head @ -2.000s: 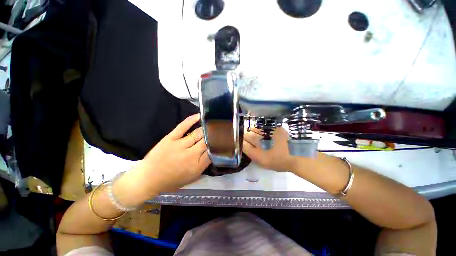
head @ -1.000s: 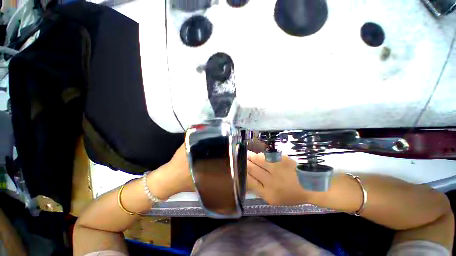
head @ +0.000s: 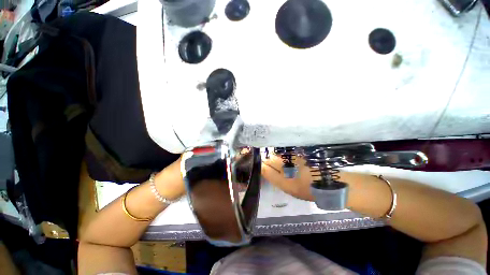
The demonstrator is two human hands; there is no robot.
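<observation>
The black garment piece (head: 118, 102) is draped left of the sewing machine head (head: 333, 86) and runs under it. The shiny take-up lever guard (head: 217, 198) hangs in front of the needle area and hides it. My left hand (head: 177, 180) reaches behind the guard at the cloth's edge; its fingers are hidden. My right hand (head: 293, 180) lies right of the guard, partly behind the tension assembly (head: 329, 182). Its fingertips are hidden, so whether it grips the cloth does not show.
A dark red case (head: 456, 154) is fixed along the machine's lower right side. A tape measure (head: 322, 225) runs along the table's front edge. Tan cardboard (head: 161, 255) is below the left table edge. Other dark cloth lies at the upper left.
The view has shifted, so the machine head sits lower in the picture than two seconds ago. My left hand has gone further behind the guard. The snips are no longer visible.
</observation>
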